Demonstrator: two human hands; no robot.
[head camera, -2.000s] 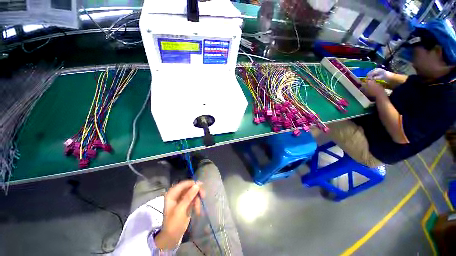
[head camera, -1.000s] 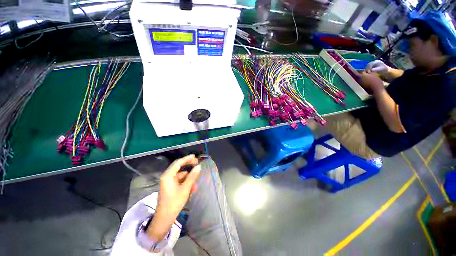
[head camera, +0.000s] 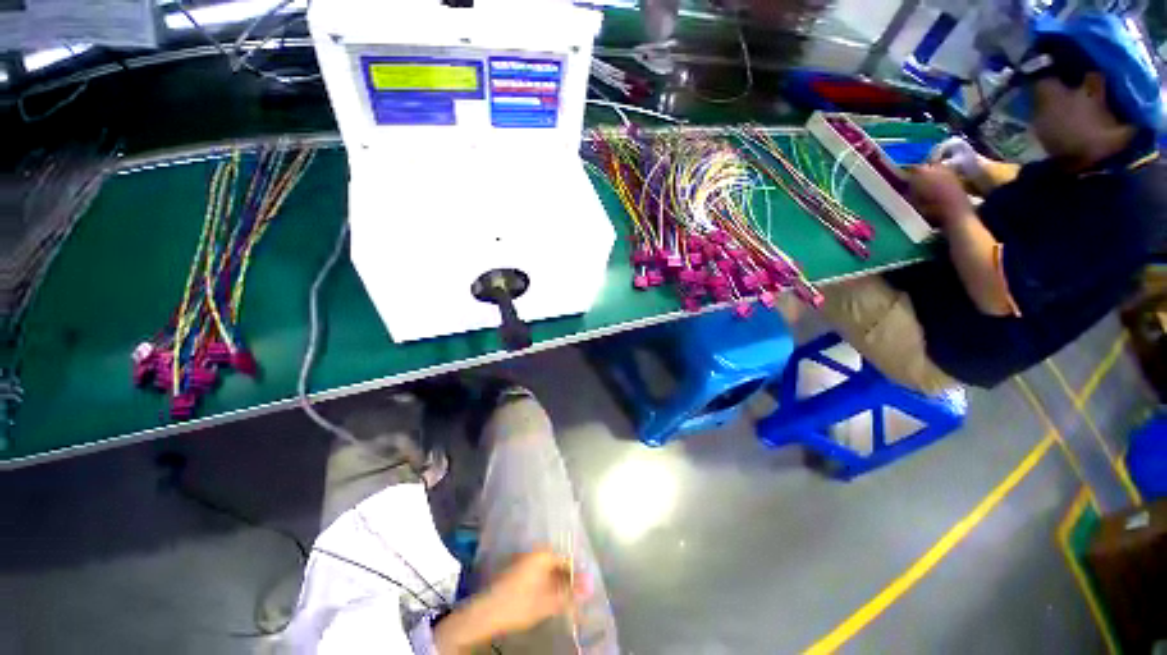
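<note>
My left hand (head camera: 522, 596) is bare and blurred, low over my lap, below the white sleeve. Thin pale lead wires (head camera: 571, 525) run down over my right leg past its fingertips; I cannot tell if the fingers grip them. My right hand is not in view. The white machine (head camera: 480, 211) stands in front of me with its display lit. Its black chuck (head camera: 509, 317) sticks out of the round hole low on the front, with no wire visible in it.
Magenta-ended harness leads lie left (head camera: 192, 371) and right (head camera: 717, 262) of the machine. A grey cable (head camera: 314, 320) crosses the bench edge. Pale wires (head camera: 45, 243) lie far left. A person (head camera: 1062, 243) sits at right beside a white tray (head camera: 883, 179); blue stools (head camera: 717, 365) stand below.
My left hand has moved from below the chuck down and right over my lap. The blue wire formerly at its fingers no longer shows there. The view has shifted slightly.
</note>
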